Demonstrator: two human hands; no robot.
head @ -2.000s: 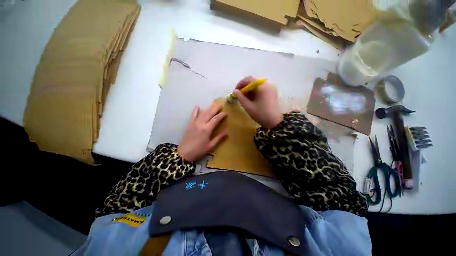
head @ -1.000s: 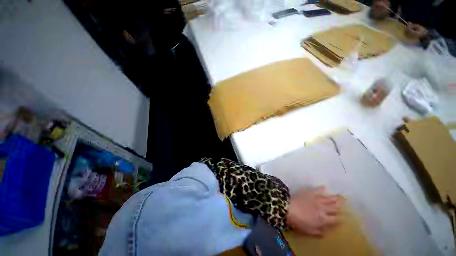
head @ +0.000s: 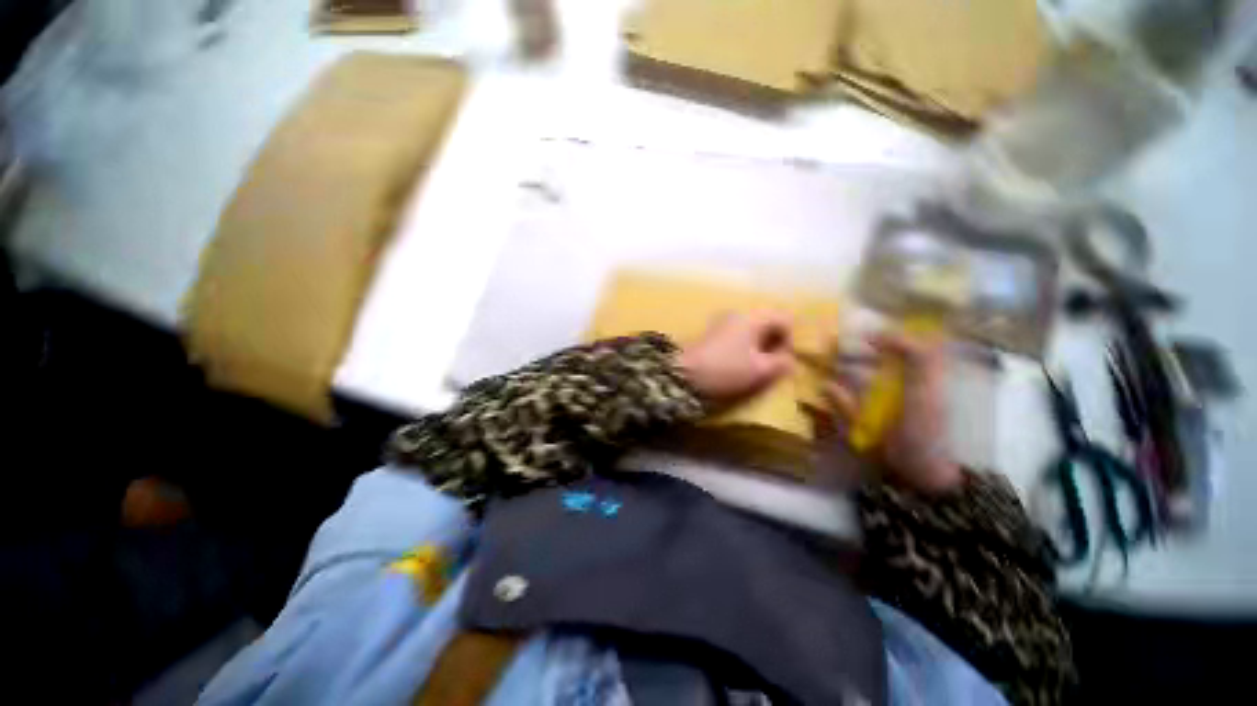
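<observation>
The frame is blurred. A tan leather panel (head: 655,301) lies on the pale work board (head: 531,283) in front of me. My left hand (head: 744,356) is over the panel's middle, fingers drawn together; whether they pinch the leather is unclear. My right hand (head: 921,414) is at the panel's right side and holds the glue brush by its yellow handle (head: 880,404). The bristles are too blurred to make out. The glue plate (head: 1027,297) with whitish glue is just beyond my right hand.
A curved leather stack (head: 324,207) lies at left. Smaller tan piles (head: 738,42) lie at the far side. The translucent bottle (head: 1082,124), tape roll (head: 1111,243), hammer (head: 1137,293) and teal-handled scissors (head: 1099,497) are at right.
The view swung left, then back to the board. Compared with two seconds ago, both hands are further right, the left hand's fingers are drawn in, and the brush is nearer the glue plate.
</observation>
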